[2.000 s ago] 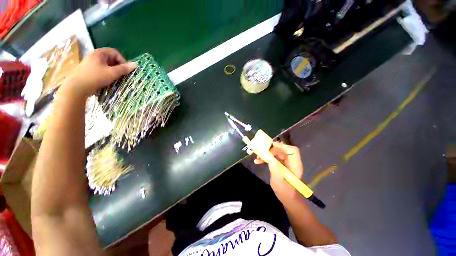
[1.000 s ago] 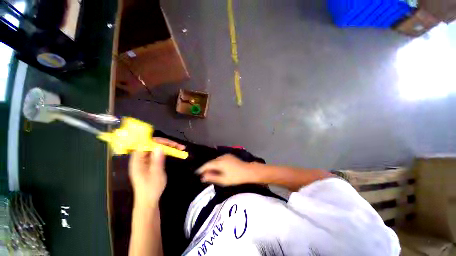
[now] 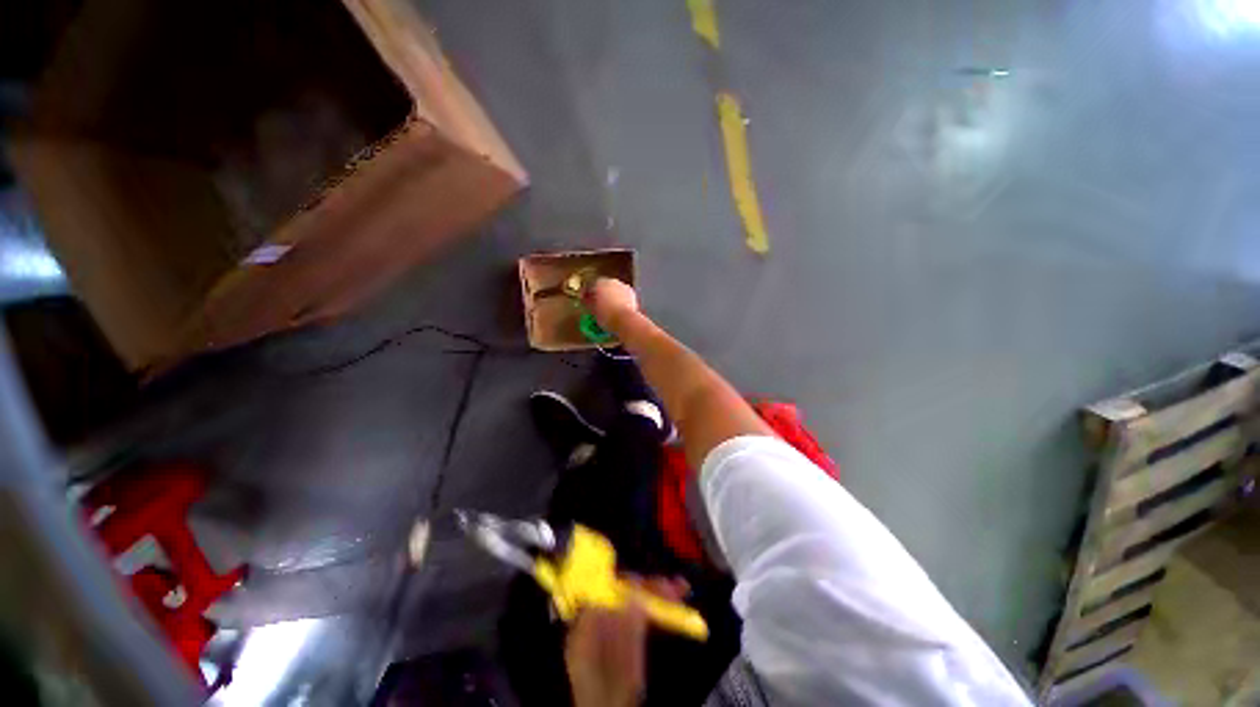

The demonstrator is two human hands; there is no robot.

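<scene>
My left hand [image 3: 608, 649], blurred at the bottom of the view, holds the yellow soldering iron [image 3: 587, 573]. Its metal front end points up and left. My right hand [image 3: 612, 297] reaches down into a small brown box [image 3: 543, 307] on the floor. A green round item [image 3: 594, 327] lies in the box just below my fingers, with a small yellowish item [image 3: 575, 283] beside them. My right fingertips are too small and partly hidden to tell whether they grip anything.
A large open carton [image 3: 332, 235] stands at upper left. A dark cord [image 3: 415, 332] runs over the floor to the small box. My feet are just below the box. Red material [image 3: 159, 553] is at lower left, a wooden pallet [image 3: 1154, 504] at right, a yellow floor line [image 3: 739, 173] above.
The view has turned from the bench to the floor. The iron has passed from my right hand to my left. My right arm has stretched out from near my body into the small box.
</scene>
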